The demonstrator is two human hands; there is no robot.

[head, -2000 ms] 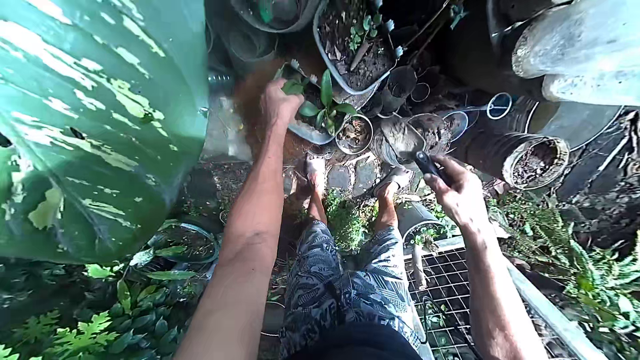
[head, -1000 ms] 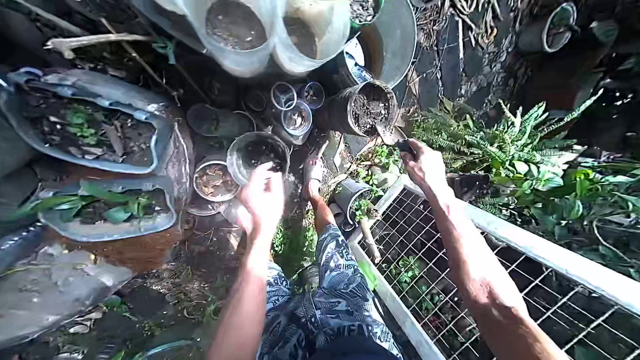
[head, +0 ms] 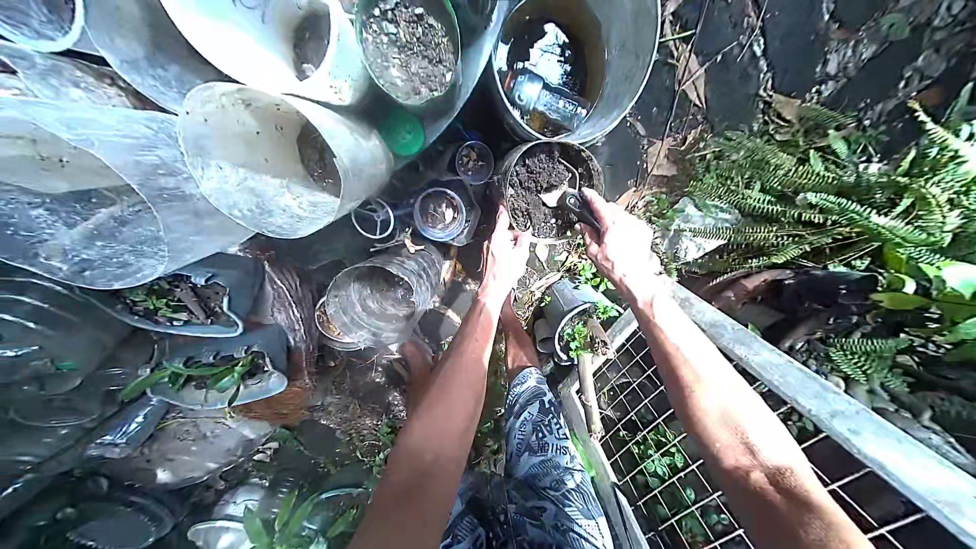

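A round container of dark soil [head: 537, 179] stands below a larger bucket holding water. My right hand [head: 621, 244] grips the black handle of a hand trowel [head: 581, 207], whose blade is in the soil. At the container's near rim is my left hand [head: 505, 255], its fingers against the wall; how firmly it holds cannot be told. To the left of that hand, a clear ribbed plastic container [head: 381, 297] rests over a shallow dish.
A bucket with water and a bottle [head: 640, 69] is beyond the soil container. Large cut plastic bottles [head: 263, 160] crowd the upper left. A metal mesh frame [head: 762, 385] lies at the right, beside ferns [head: 854, 206]. A dark plant pot [head: 568, 309] stands near its corner.
My left hand has left the clear plastic container and moved to the soil container's rim. The trowel in my right hand is now in the soil. The view has shifted.
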